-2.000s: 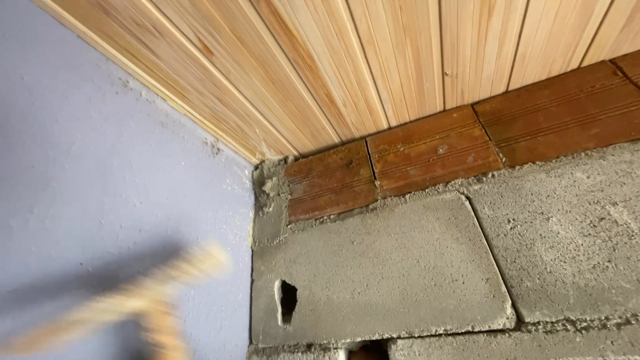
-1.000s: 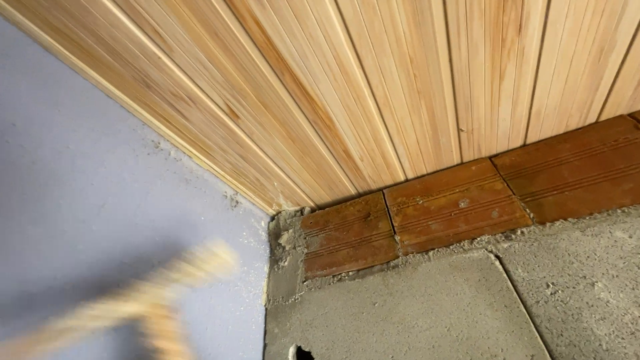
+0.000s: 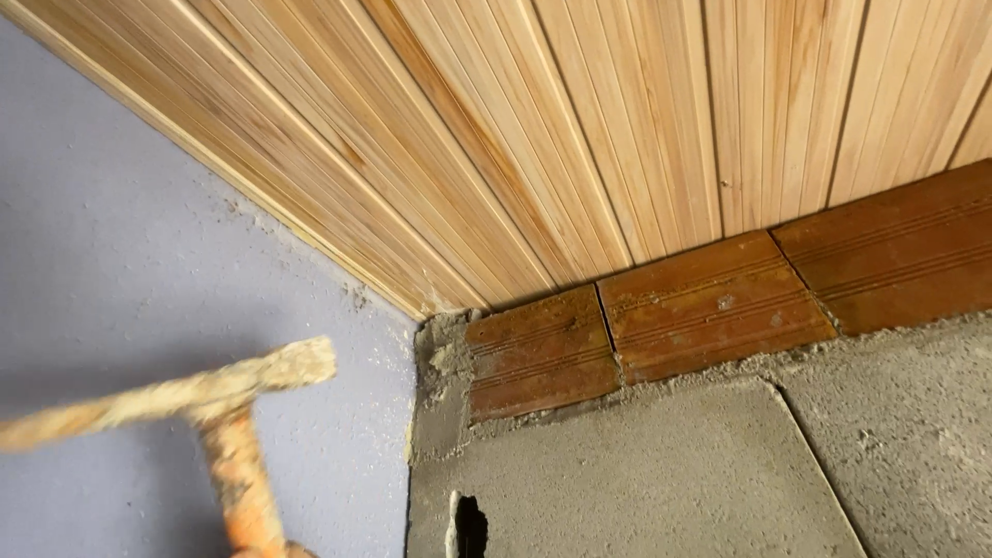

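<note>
At the lower left, a mortar-crusted mason's hammer [image 3: 232, 387] is held up in front of the painted wall. Its blunt end faces right and its long, thin end runs to the left edge. Only a little of my hand, apparently the left hand [image 3: 275, 551], shows at the bottom edge, closed around the orange handle. The hammer head is left of the wall corner, and no contact with the blocks can be seen. My right hand is not in view.
Wooden boards [image 3: 542, 139] form the ceiling. Below them runs a row of red clay bricks [image 3: 713, 306] over grey concrete blocks [image 3: 635, 465]. Rough mortar [image 3: 446, 380] fills the corner beside the pale blue wall [image 3: 139, 232]. One block has a dark hole [image 3: 471, 527].
The hammer stays at the lower left and looks less blurred now. The view has shifted, with the corner and brick row sitting lower in it.
</note>
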